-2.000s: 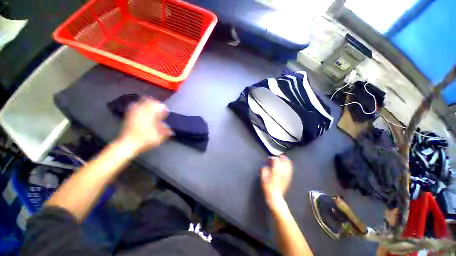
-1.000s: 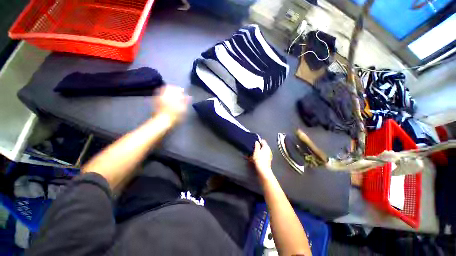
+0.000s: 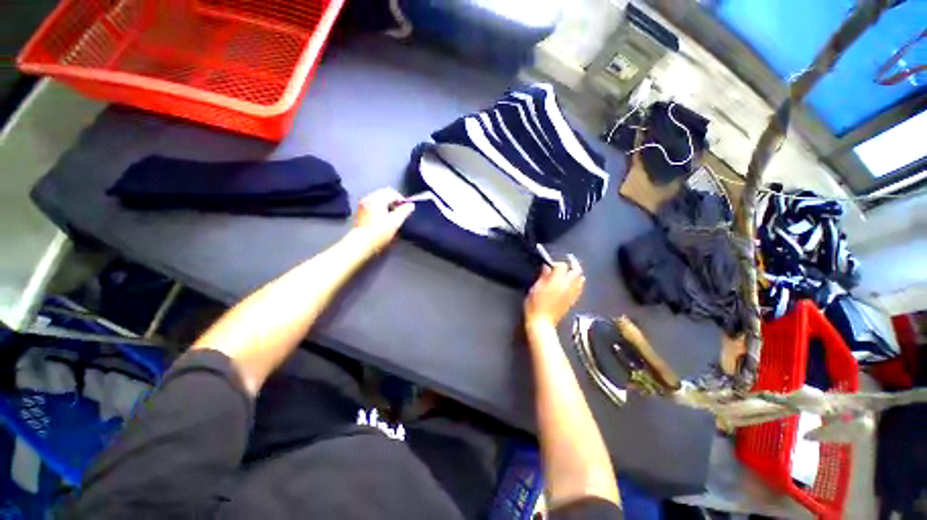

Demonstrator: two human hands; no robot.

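Note:
A narrow dark collar piece (image 3: 473, 250) lies in front of me on the ironing table, against the near side of the fanned navy and white pile (image 3: 529, 152). My left hand (image 3: 378, 216) grips its left end, where a thin pale edge shows. My right hand (image 3: 555, 290) grips its right end, also at a pale edge. The neat dark pressed stack (image 3: 234, 187) lies to the left, apart from my left hand. The steam iron (image 3: 610, 355) rests just right of my right hand.
A red plastic basket (image 3: 280, 114) stands at the far left of the table (image 3: 407, 315). Dark crumpled cloth (image 3: 691, 264) lies at the right. The cloth-wrapped hose (image 3: 750, 234) hangs across the right side. A second red basket (image 3: 757, 447) is beyond the table's right end.
My left hand has left the dark stack and come to the collar piece's left end. The piece, earlier in my right hand, has come fully before me. The camera view has shifted.

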